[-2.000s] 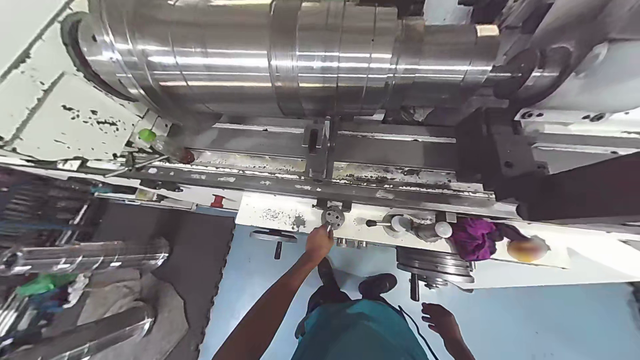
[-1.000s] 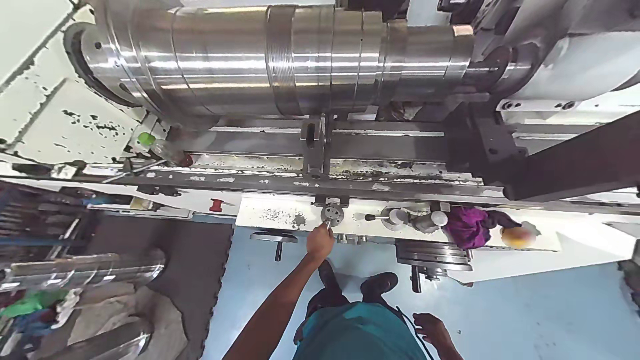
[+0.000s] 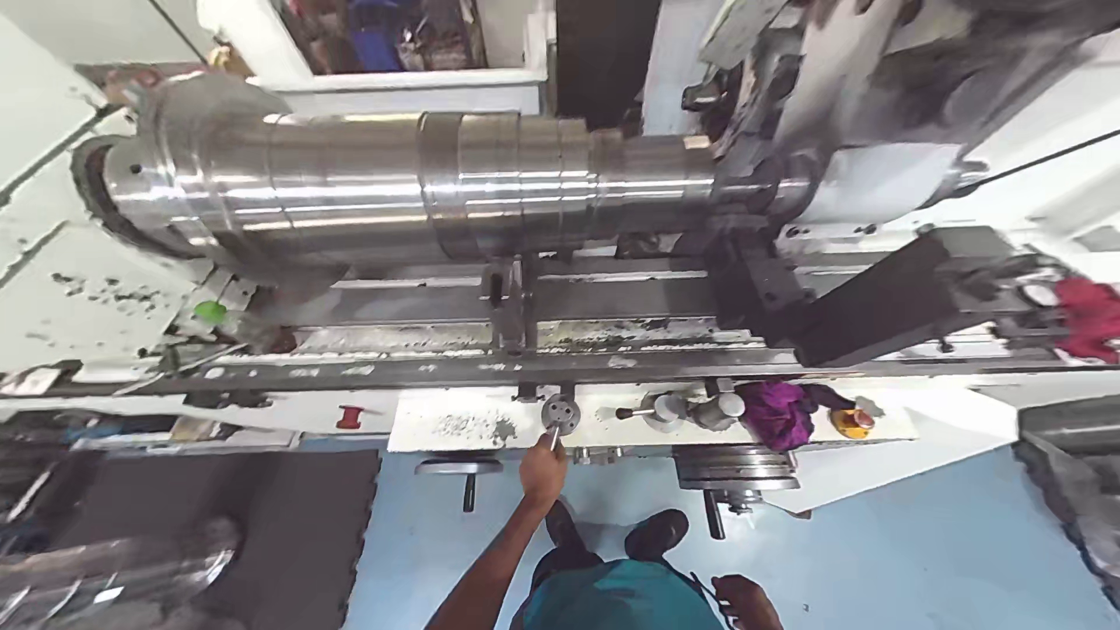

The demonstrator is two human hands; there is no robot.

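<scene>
My left hand [image 3: 543, 470] is closed around the short lever [image 3: 554, 437] of a round metal hub [image 3: 561, 414] on the white carriage apron of a large lathe. My right hand [image 3: 740, 598] hangs low beside my body, right of my teal shirt; a thin dark cord or strap runs next to it, and whether the fingers hold it I cannot tell. Above the apron a large stepped steel cylinder [image 3: 350, 184] lies horizontally in the machine. Right of the hub are a lever with a black knob [image 3: 626, 413] and a purple cloth [image 3: 777, 415].
Two handwheels, a small one [image 3: 458, 467] and a larger one [image 3: 737, 469], stick out from the apron's front. A yellow-based button [image 3: 852, 423] sits right of the cloth. Dark matting [image 3: 289, 516] and metal shafts [image 3: 114, 560] lie at lower left. A red cloth [image 3: 1088, 319] is far right.
The view has shifted, showing more behind the lathe. My left hand stays at the lever throughout. My right hand remains low at my side.
</scene>
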